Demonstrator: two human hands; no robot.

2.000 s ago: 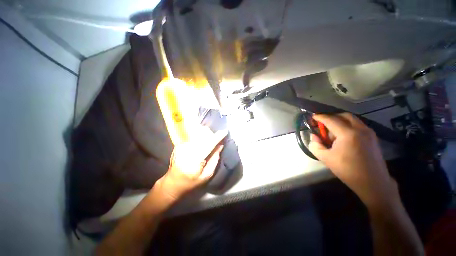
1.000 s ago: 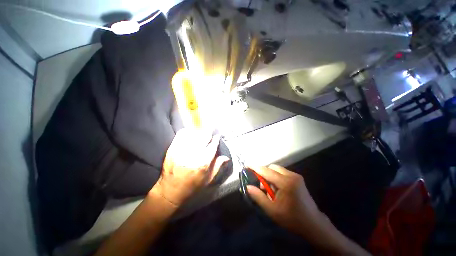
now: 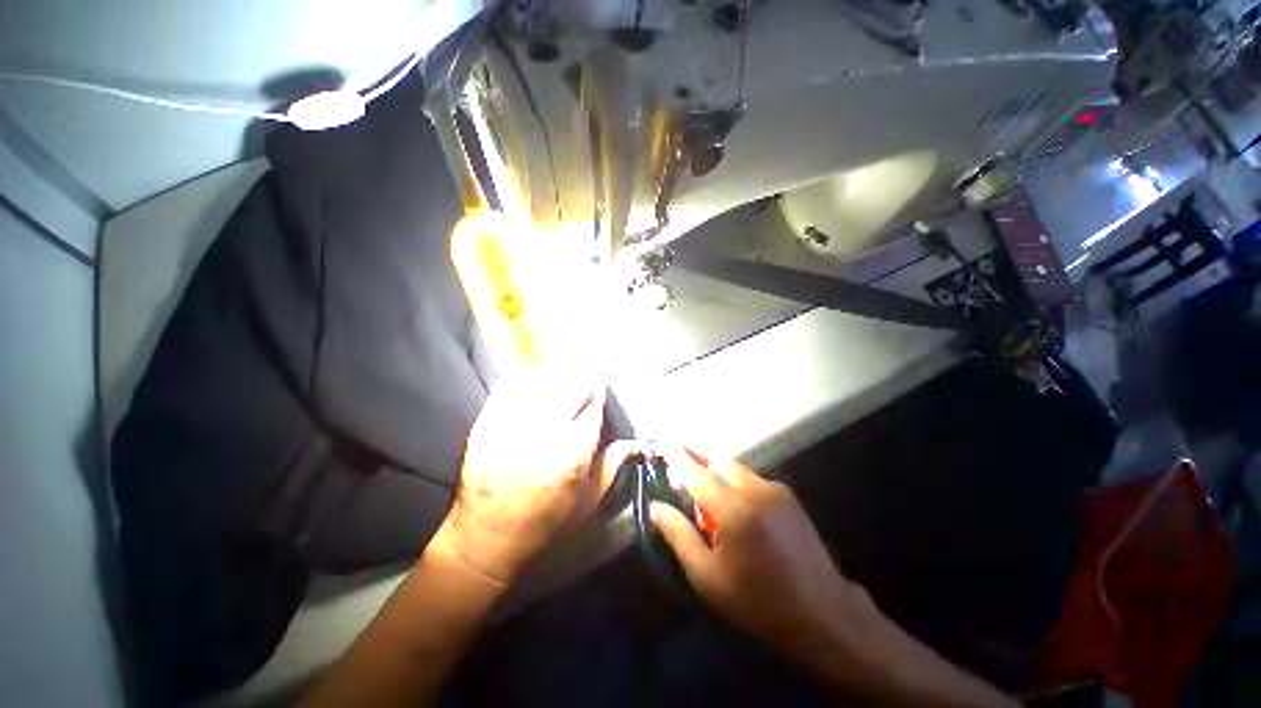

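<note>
The dark grey garment (image 3: 374, 318) lies bunched on the table left of the needle. My left hand (image 3: 526, 463) pinches a narrow dark edge of it below the yellow attachment (image 3: 495, 284); glare washes out the fingertips. My right hand (image 3: 761, 546) holds the scissors (image 3: 653, 505) by their red and dark green handles, right beside my left thumb. The blades are at the cloth edge, but glare and fingers hide whether they are open. The presser foot and needle (image 3: 647, 277) are above the hands, partly lost in glare.
The off-white machine head (image 3: 857, 97) spans the top. A dark strip (image 3: 830, 293) runs right from the needle over the pale table (image 3: 802, 380). A white cable with an oval piece (image 3: 327, 109) lies at upper left. Red cloth (image 3: 1155, 581) is at lower right.
My right hand has brought the scissors from the right of the needle down and left to my left hand. In the last second they moved slightly closer. The camera view has shifted.
</note>
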